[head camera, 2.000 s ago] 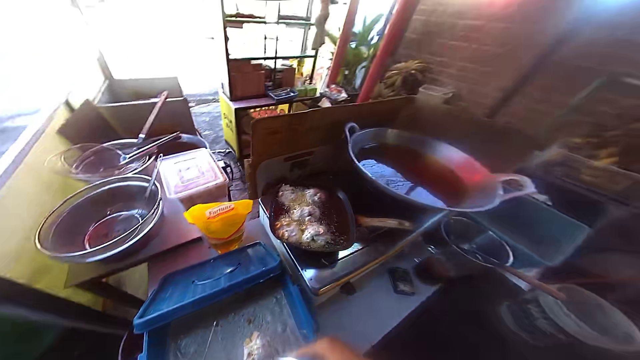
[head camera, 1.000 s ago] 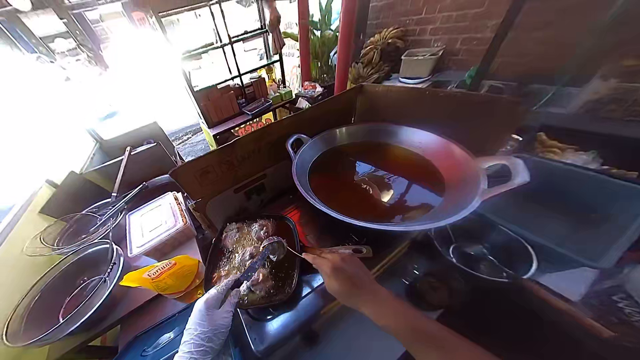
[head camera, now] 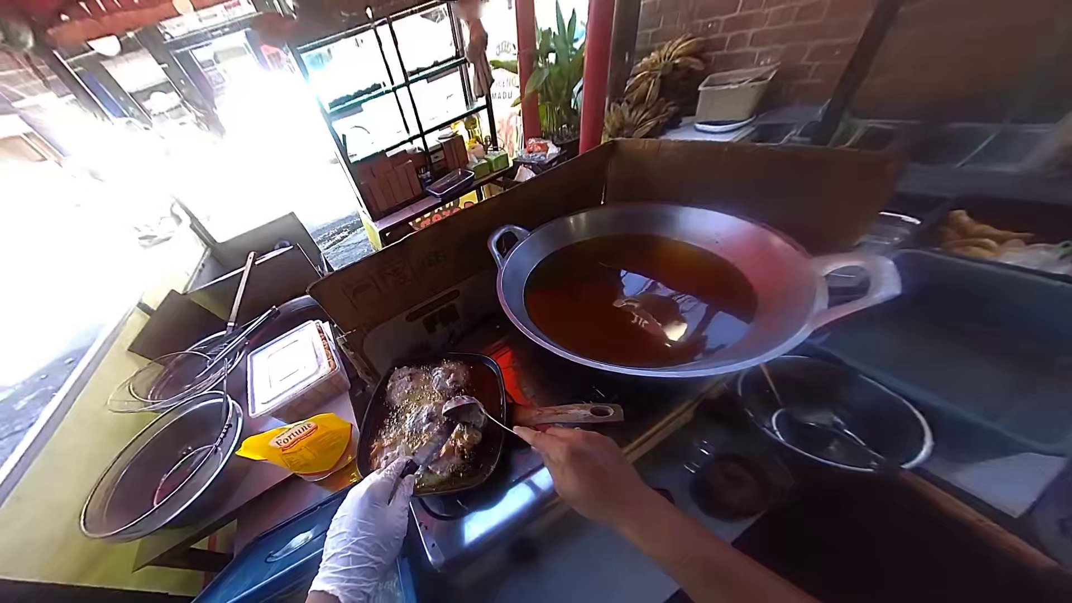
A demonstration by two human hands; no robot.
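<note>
Pieces of food (head camera: 419, 410) fry in bubbling oil in a dark square frying pan (head camera: 501, 469) on a stove (head camera: 494, 511). My left hand (head camera: 364, 523), in a white glove, grips a dark-handled utensil (head camera: 431, 452) whose far end reaches into the pan from its lower left edge. My bare right hand (head camera: 578, 465) holds the thin handle of a metal ladle (head camera: 466, 410); its bowl is over the food at the pan's right side. The pan's wooden handle (head camera: 569, 414) points right, just beyond my right fingers, and they do not plainly grip it.
A large two-handled wok (head camera: 796, 293) of dark oil stands behind on the right. Cardboard (head camera: 452, 251) screens the back. To the left are a yellow oil pouch (head camera: 306, 444), a lidded plastic box (head camera: 293, 368) and a metal basin (head camera: 159, 469). A blue lid (head camera: 276, 553) lies front left; a bowl (head camera: 837, 410) stands right.
Two seconds ago, neither hand was at the pan; by one second ago both were there with the utensils. Since then they have stayed over the food. The view has swung right.
</note>
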